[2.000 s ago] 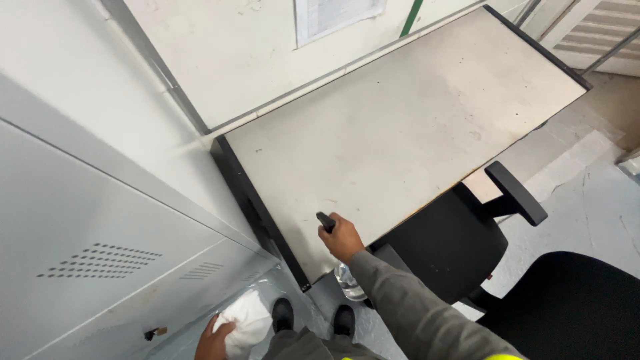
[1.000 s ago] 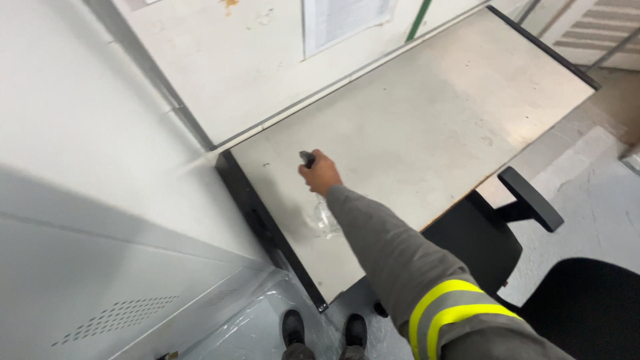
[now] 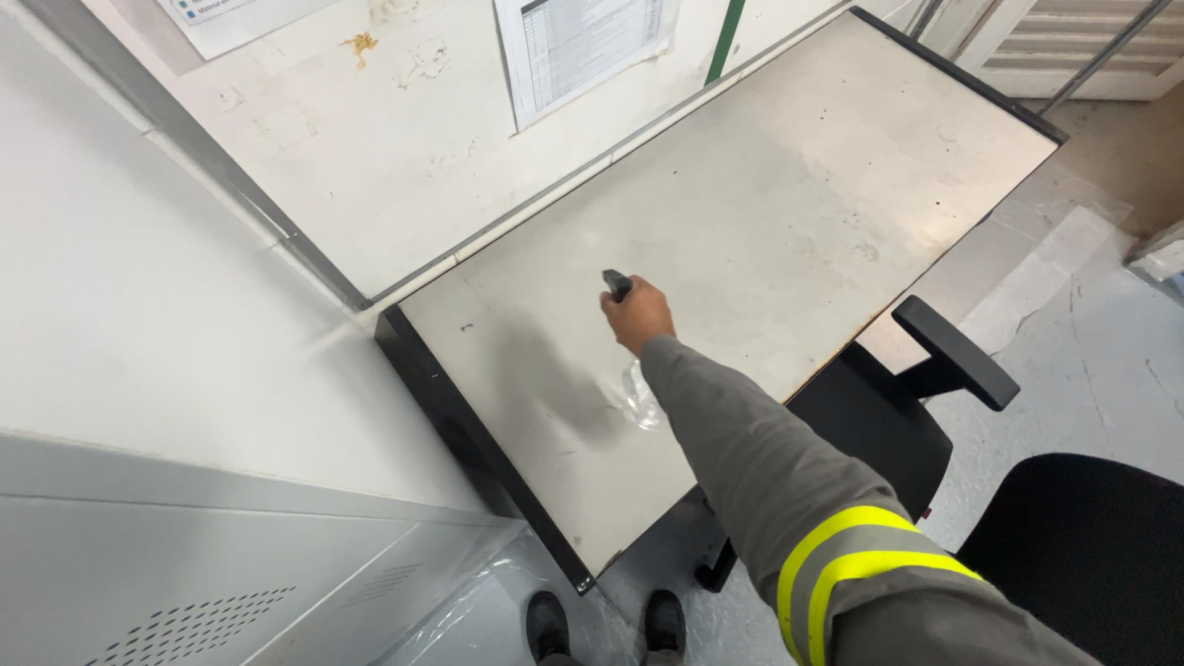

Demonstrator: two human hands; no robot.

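My right hand (image 3: 640, 313) grips a clear spray bottle (image 3: 640, 398) by its black trigger head (image 3: 617, 283), above the left half of a light-topped table (image 3: 758, 231). The bottle's clear body hangs below the hand, partly hidden by the grey sleeve. The tabletop has small dark marks and scuffs, and a dark shadow lies left of the bottle. My left hand is out of the frame.
A black office chair (image 3: 860, 435) with an armrest stands against the table's near side, and another black seat (image 3: 1082, 546) is at lower right. A grey metal locker (image 3: 231, 564) stands at left. Papers (image 3: 583, 55) hang on the wall panel behind the table.
My right hand has moved from the table's near left corner farther in over the tabletop with the bottle. My left hand, seen two seconds ago with a white cloth or paper, has left the view.
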